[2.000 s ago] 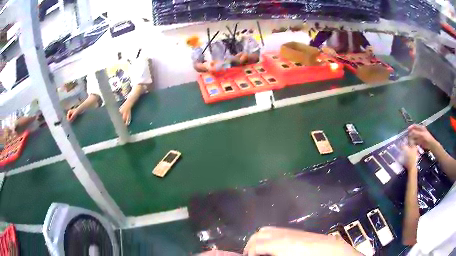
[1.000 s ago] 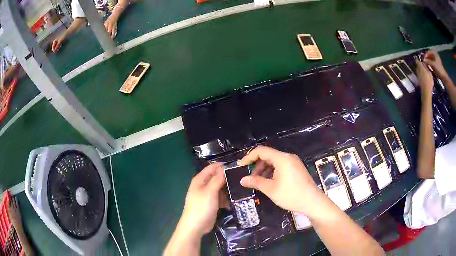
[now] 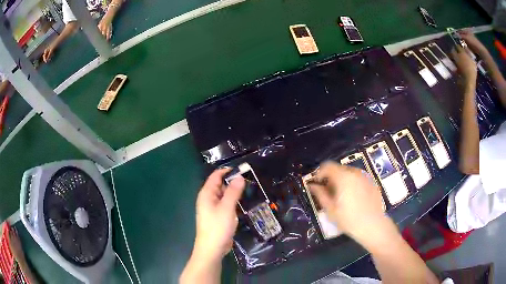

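Note:
My left hand (image 3: 215, 209) holds a board assembly (image 3: 262, 221) by its screen end, with the circuitry end pointing down over the black pocket mat (image 3: 299, 91). My right hand (image 3: 358, 208) is blurred, its fingertips over the upper part of a front housing (image 3: 328, 226). Whether they grip it is unclear. More gold-edged front housings (image 3: 395, 186) lie in a row on the mat to the right, one partly hidden behind my right hand.
A desk fan (image 3: 77, 213) stands at the left, near a pale post (image 3: 61, 119). The green belt (image 3: 211, 55) carries spaced phones (image 3: 303, 40). Another worker's arm (image 3: 470, 119) is at the right, beside a second mat with housings (image 3: 427, 76). Other hands show at upper left.
My right hand has left the board assembly and moved right to the housing. My left hand still holds the board, now tilted. The view has shifted slightly, and belt phones appear further left.

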